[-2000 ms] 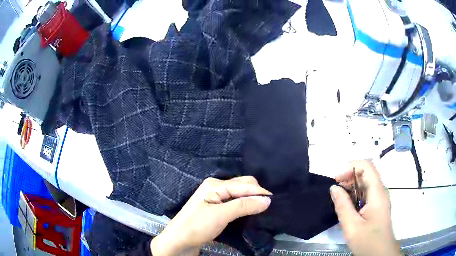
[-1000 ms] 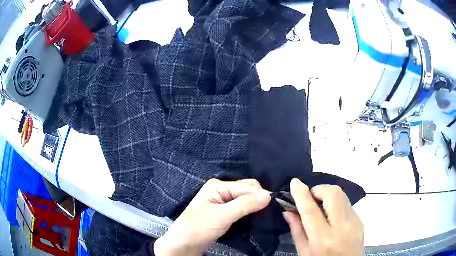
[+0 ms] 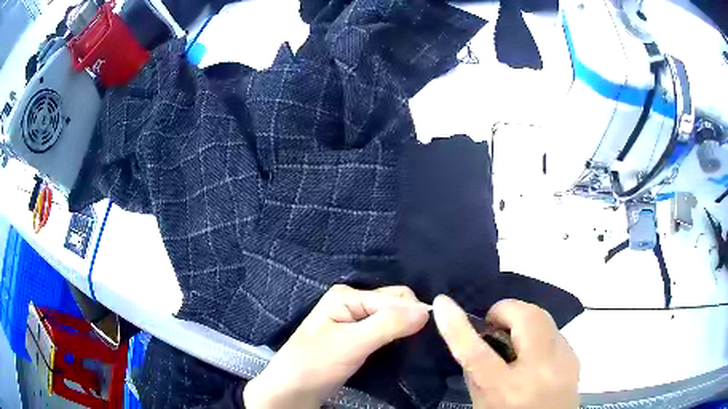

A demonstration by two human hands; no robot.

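The dark checked garment piece (image 3: 319, 192) lies rumpled from the left to the centre of the table. A plain black cloth (image 3: 447, 216) lies flat along its right side and runs down to the front edge. My left hand (image 3: 343, 335) pinches the black cloth between thumb and fingertips near the front edge. My right hand (image 3: 511, 351) has its thumb and finger at the same spot, its fingertips meeting those of the left. Its curled fingers hold the snips (image 3: 500, 343), which are mostly hidden in the palm.
The white sewing machine head (image 3: 623, 104) stands at the right, with a small grey-blue block (image 3: 641, 226) beneath. A black strip (image 3: 662, 272) lies beside it. A red container (image 3: 108, 48) sits on the grey vented box (image 3: 48, 128) at left. A red crate (image 3: 80, 359) is below.
Since two seconds ago, my right hand has moved left from the black cloth's right end to my left fingertips. In the last second the snips tips have drawn back into my right hand.
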